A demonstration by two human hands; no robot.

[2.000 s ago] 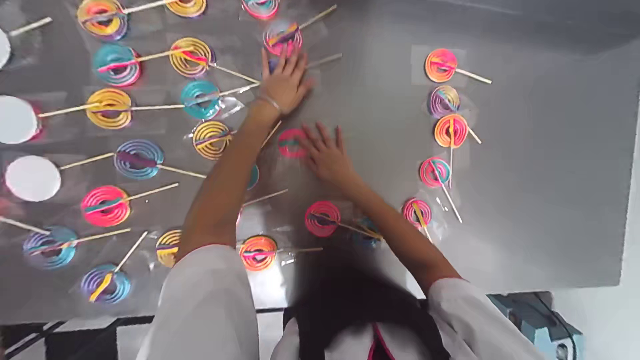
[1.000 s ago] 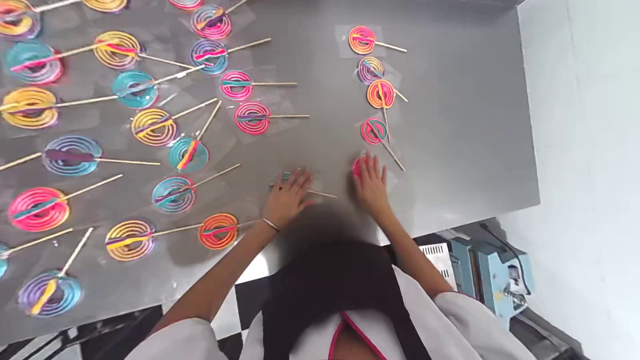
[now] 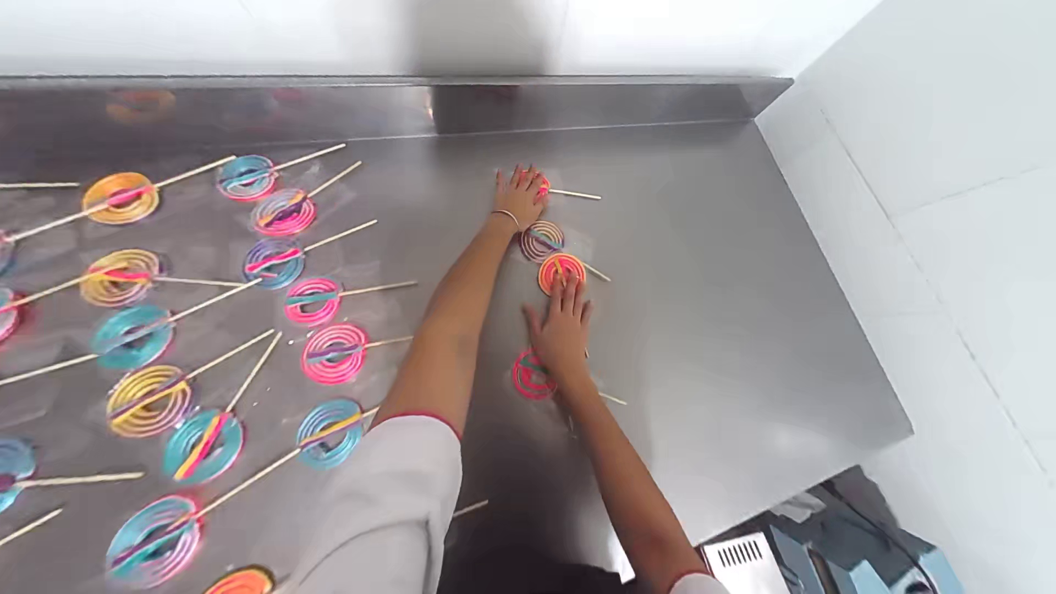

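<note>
My left hand [image 3: 518, 196] lies flat over a pink and orange spiral lollipop [image 3: 543, 186] near the back of the steel table, its stick pointing right. Just below that hand is a purple and tan spiral lollipop [image 3: 542, 241]. My right hand [image 3: 563, 328] has its fingertips on the lower edge of an orange spiral lollipop [image 3: 562, 269]; the fingers are spread and hold nothing. A pink spiral lollipop [image 3: 532, 375] lies beside my right wrist, partly covered by it. Clear wrapping shows around some of these. What lies under my left palm is hidden.
Many coloured spiral lollipops on sticks, such as a teal one [image 3: 132, 337] and a pink one [image 3: 334, 353], cover the left of the steel table [image 3: 726, 330]. A raised metal edge [image 3: 594, 103] runs along the back wall. Machines [image 3: 817, 561] stand below the front right edge.
Both hands have moved up the right-hand column of lollipops, away from my body; my left hand is now at its far end. The view has shifted toward the back wall.
</note>
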